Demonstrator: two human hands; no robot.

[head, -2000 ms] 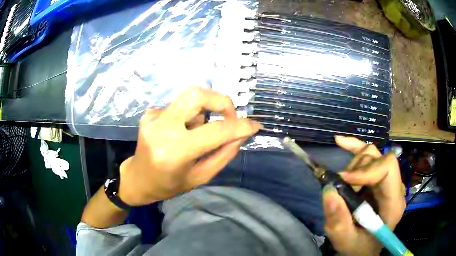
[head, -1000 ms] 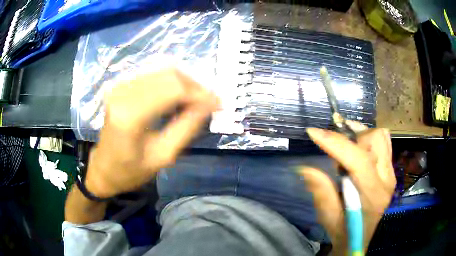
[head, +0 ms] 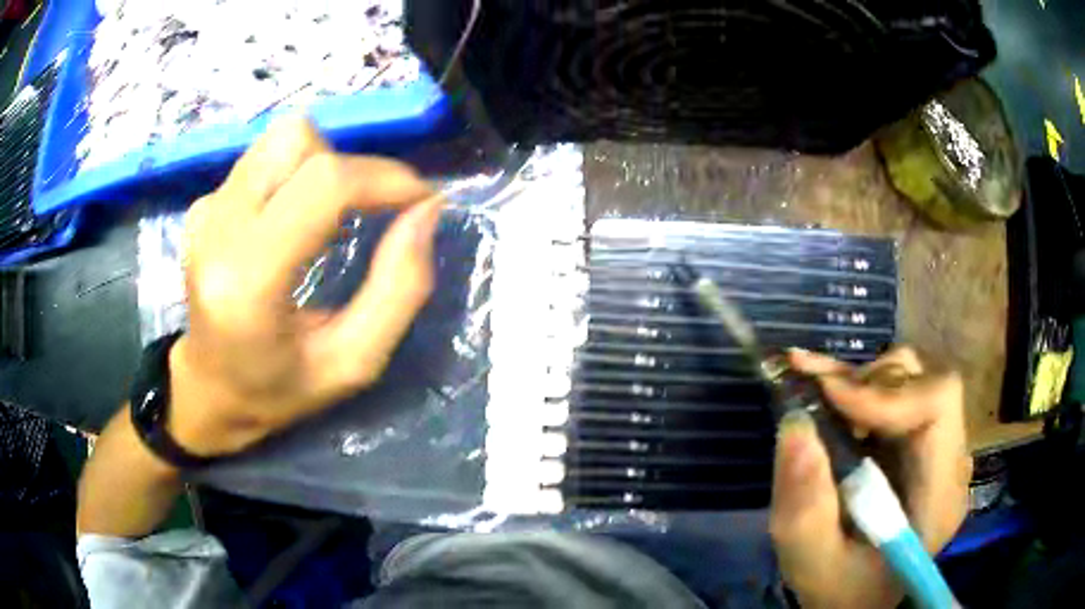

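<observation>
My left hand (head: 303, 292) is over the clear plastic bag (head: 416, 458), thumb and index fingertips close together. I cannot tell whether something fine is pinched between them. My right hand (head: 875, 464) holds the soldering iron (head: 875, 506) by its black grip, with the teal handle pointing down right. Its silver tip (head: 714, 297) is over the upper black PCB strips (head: 714, 440), which lie side by side like a ladder. White components (head: 524, 416) line the strips' left ends, along the bag's right part.
A blue parts tray (head: 262, 131) heaped with white pieces is at the upper left. A big black box with a round grille (head: 702, 71) stands behind the strips. A round yellowish can (head: 952, 155) and a black holder with a yellow pad (head: 1049, 383) are at the right.
The view has shifted, so the blue tray and black box show more. My left hand has moved away from the strip ends to over the bag. The iron has moved over the upper strips.
</observation>
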